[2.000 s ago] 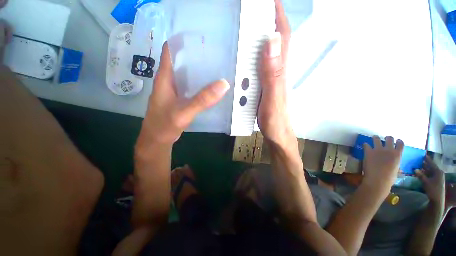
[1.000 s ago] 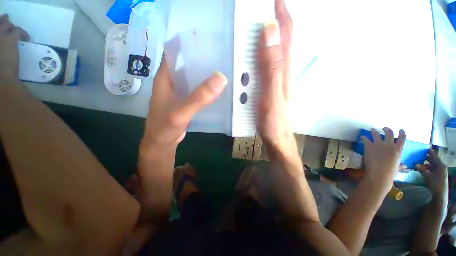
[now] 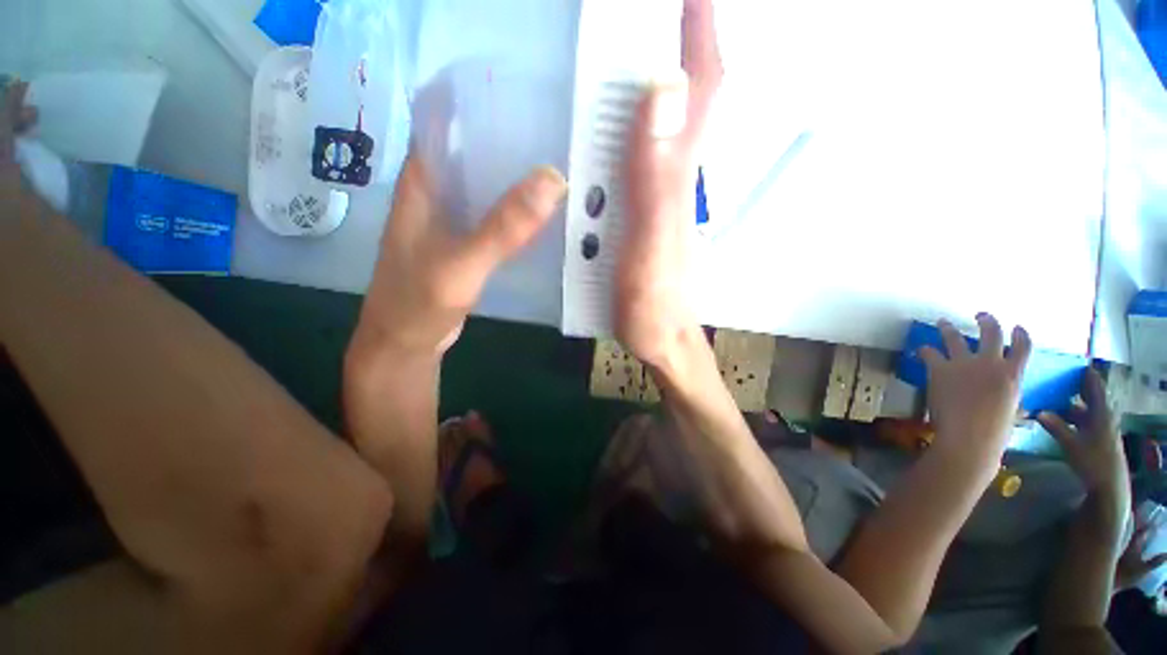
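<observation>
My left hand (image 3: 448,250) grips a frosted translucent shell (image 3: 493,134) from the left, thumb on its face. My right hand (image 3: 663,243) is pressed along a white ribbed part with two dark oval spots (image 3: 593,224), on the right side of the same piece. Whether the two parts are joined cannot be told. Left of my hands, a white vented cover (image 3: 275,154) lies on the table, with a clear case half (image 3: 365,45) overlapping it. A black square fan (image 3: 342,155) with a red lead rests over them.
At left, a neighbour's arm (image 3: 166,422) reaches in beside a blue printed box (image 3: 170,223) and a white carton flap (image 3: 96,113). At right, another person's hands hold a blue box (image 3: 1056,388) at the edge of the white table (image 3: 921,166). Wooden slats (image 3: 742,367) show below.
My hands and the held piece have shifted slightly left. At far left, the neighbour's white vented device is no longer visible, and a blue printed box face shows there.
</observation>
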